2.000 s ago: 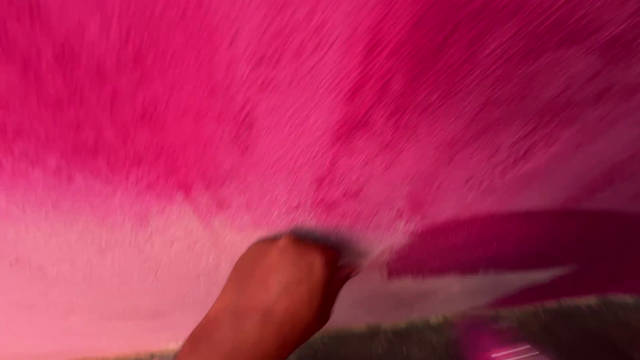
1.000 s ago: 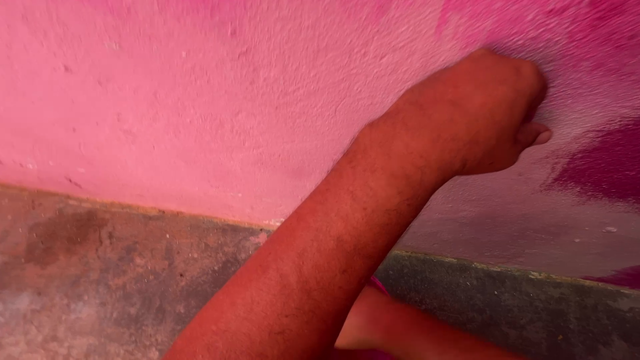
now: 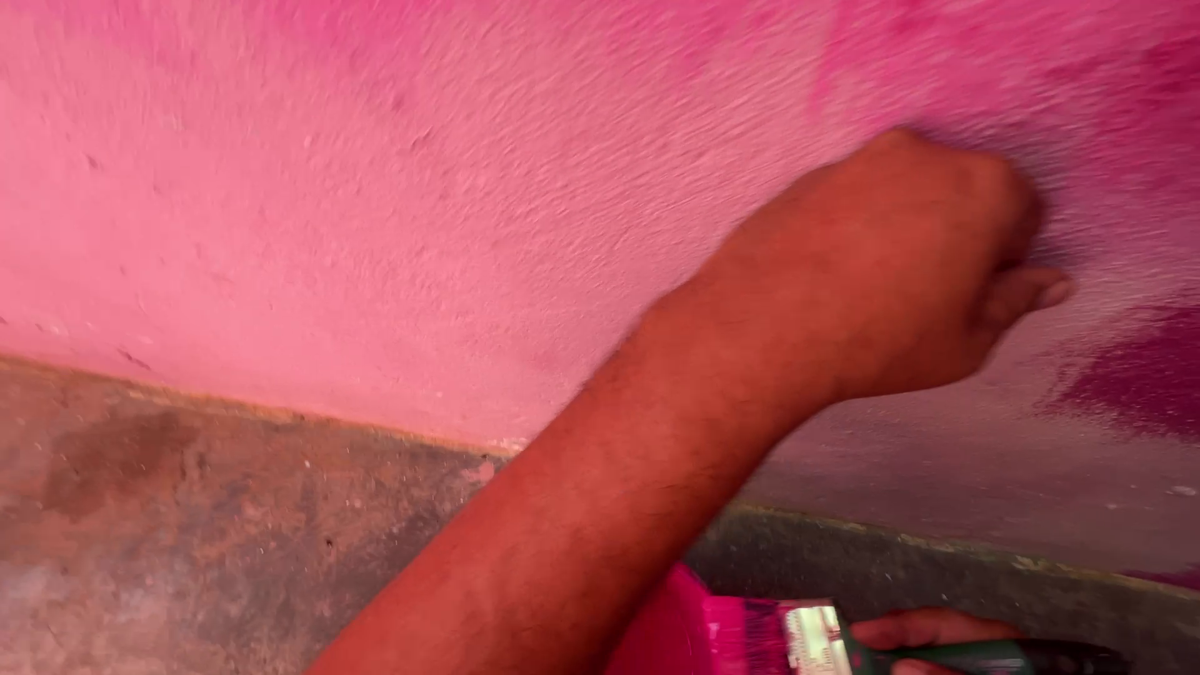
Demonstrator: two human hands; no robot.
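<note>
My left hand (image 3: 909, 262) is at the painted wall (image 3: 375, 206), knuckles toward it and fingers curled. Whatever may be inside the fingers is hidden. Dark magenta paint covers the wall to the hand's right, and lighter pink lies to its left. At the bottom edge, my right hand (image 3: 937, 628) holds a paintbrush (image 3: 975, 656) by its green and black handle. The brush has a metal ferrule, and its bristles are coated in magenta. They lie beside a magenta, rounded thing (image 3: 670, 628), perhaps a paint container, partly behind my left forearm.
A stained concrete floor (image 3: 234, 534) meets the wall's foot along a slanting edge. On its right part the floor is darker, behind the brush. A dark magenta patch (image 3: 1144, 375) is on the wall at the right.
The brush and my right hand's fingers now show at the bottom; a second ago they were not visible there. My left hand remains at the wall. The view has shifted since the first frame.
</note>
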